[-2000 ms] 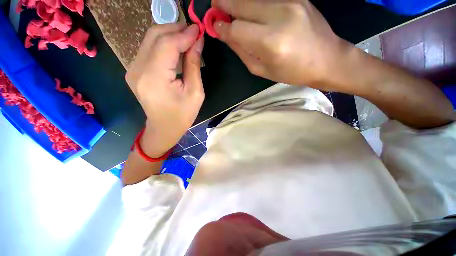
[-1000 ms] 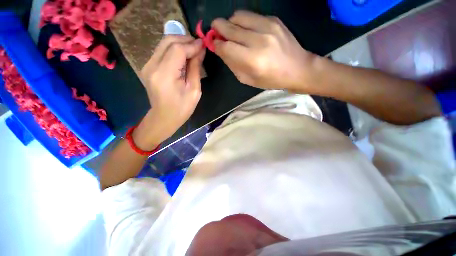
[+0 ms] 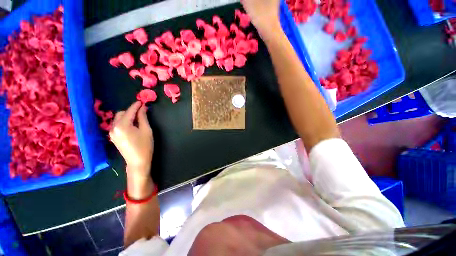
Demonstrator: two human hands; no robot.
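Note:
My left hand (image 3: 132,131), with the red bracelet, pinches the lower edge of a round red piece (image 3: 146,95) left of the cardboard. My right hand (image 3: 262,11) reaches to the top edge, beyond the heap; its fingers are cut off or unclear, so I cannot tell what it holds. Many red assemblies with curved points (image 3: 194,49) lie heaped on the dark table. One loose piece (image 3: 172,92) lies nearer the cardboard pad (image 3: 215,107). The white glue dish (image 3: 238,101) sits on the pad's right side. A few small curved parts (image 3: 103,114) lie beside the left bin.
The left blue bin (image 3: 75,95), full of red pieces, stands at the left. The right blue bin (image 3: 385,55) holds red pieces and white material. A grey-white strip (image 3: 150,19) crosses behind the heap. Blue crates (image 3: 429,172) stand on the floor at right.
My hands were together over the pad and have parted. My left hand moved left and my right hand far forward. The view has shifted, showing both bins and the whole pad.

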